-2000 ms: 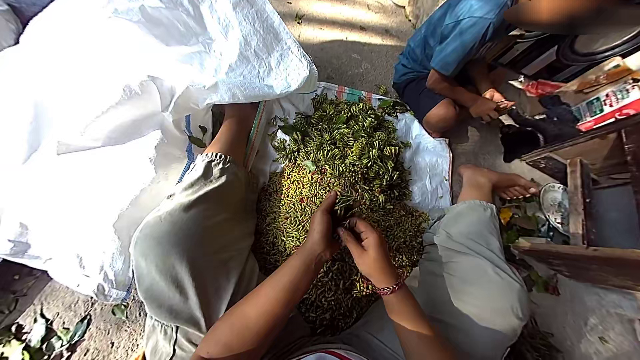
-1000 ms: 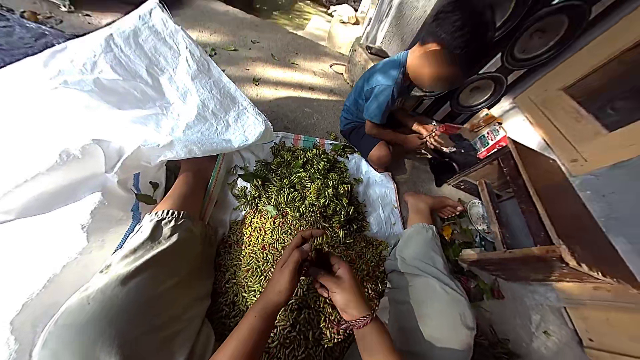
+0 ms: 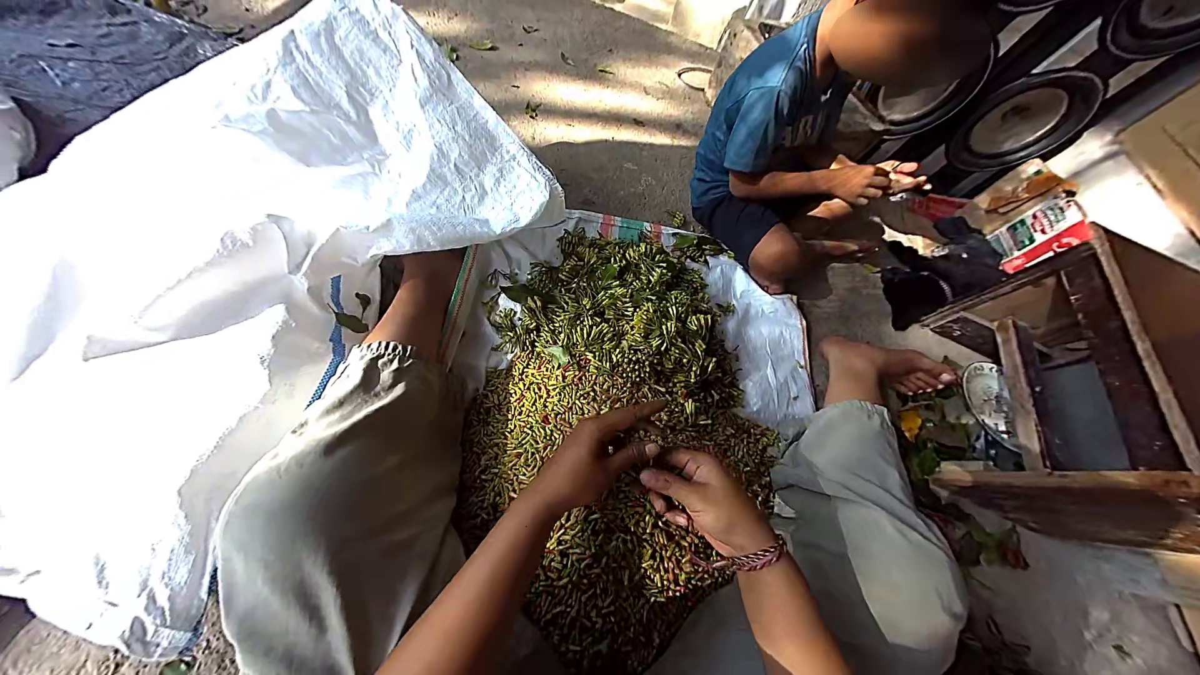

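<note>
Between my legs lies a heap of loose green and reddish clove buds (image 3: pixel 553 412) on a white woven sack (image 3: pixel 764 328). Bud clusters still on their stems (image 3: pixel 637 309) form the heap's far side. My left hand (image 3: pixel 595 455) is over the loose buds, its index finger stretched out and its thumb close to the other hand's fingertips. My right hand (image 3: pixel 703 497), with a braided bracelet at the wrist, has thumb and fingers curled together beside it. Something small and thin may be between the fingertips; it is too small to tell.
A large white woven sack (image 3: pixel 187 281) covers the left side. Beyond the heap at right, a person in a blue shirt (image 3: pixel 764 112) squats with both hands together. A wooden frame (image 3: pixel 1059 483), a patterned bowl (image 3: pixel 989 403), a red-and-white package (image 3: pixel 1041 230) and loudspeakers (image 3: pixel 1027 122) are on the right.
My hands have shifted slightly against each other over the heap, and the dark clump seen between them earlier no longer shows. The view has swung right.
</note>
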